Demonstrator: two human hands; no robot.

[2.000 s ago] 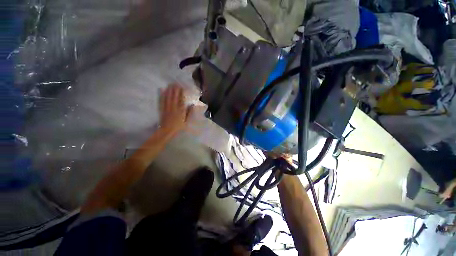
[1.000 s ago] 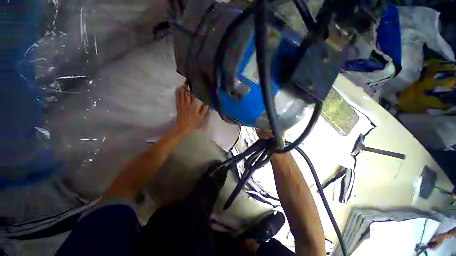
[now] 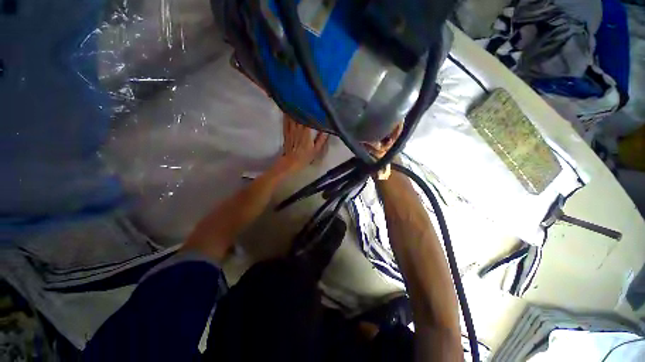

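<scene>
The straight knife cutting machine (image 3: 332, 56), grey with a blue band, stands large at the top centre; its blade and base plate are hidden. My left hand (image 3: 304, 145) lies flat, fingers spread, on the white-grey fabric lay (image 3: 191, 134), close to the machine's lower left edge. My right hand (image 3: 384, 147) is under the near side of the motor, mostly hidden by the machine and cable; its grip cannot be made out. The black power cable (image 3: 442, 233) loops over the machine, bunches by my right wrist and runs down past my forearm.
A speckled stone weight (image 3: 515, 141) lies on the lay at right. A lay clamp (image 3: 588, 228) grips the lay edge. Striped offcuts (image 3: 378, 240) lie near my body. A cut bundle (image 3: 544, 332) is at bottom right. Shiny plastic film (image 3: 131, 78) covers cloth at left. Heaped cloth is at upper right.
The machine has shifted up and left in view, with my right hand at it. My left hand stays flat near it. The stone weight has come fully into view; the other person's hand is gone.
</scene>
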